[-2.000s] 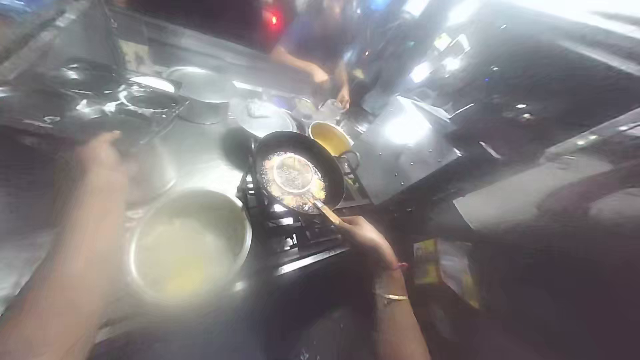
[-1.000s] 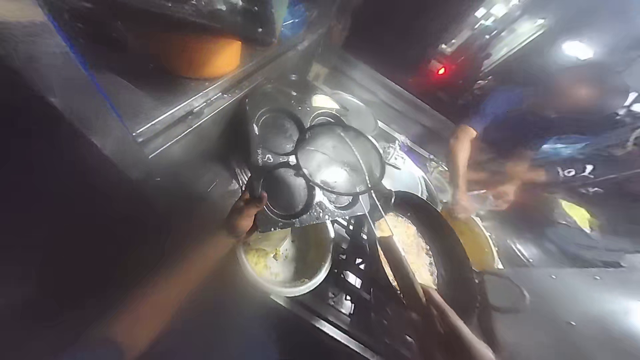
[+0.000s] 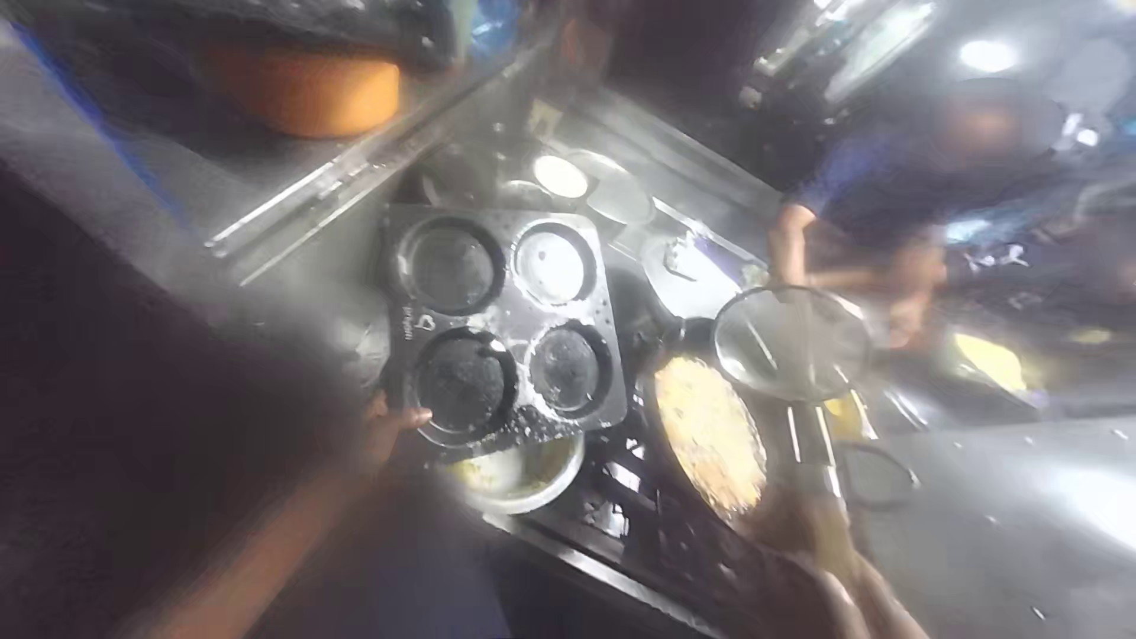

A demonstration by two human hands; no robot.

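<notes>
My left hand (image 3: 395,426) grips the lower left corner of a dark four-cup baking tin (image 3: 515,324), thumb on its top face. The tin is tilted over a light-rimmed pot (image 3: 532,484) and partly covers it. At the lower right, my blurred right hand (image 3: 843,577) is closed around the handle of a round mesh strainer (image 3: 792,342), its bowl raised. Just left of the strainer, golden food (image 3: 710,435) fries in a dark pan that stands tilted in view; whether my right hand also touches the pan, I cannot tell.
Stove grates (image 3: 626,506) lie between pot and pan. A white lid or plate (image 3: 688,280) sits behind. Across the counter stands a person (image 3: 905,204) with forearms over it. An orange pot (image 3: 328,93) is at upper left.
Two seconds ago my right hand was at the handle of the frying pan; now it holds the strainer. My left hand has brought the tin over the pot. The view has turned.
</notes>
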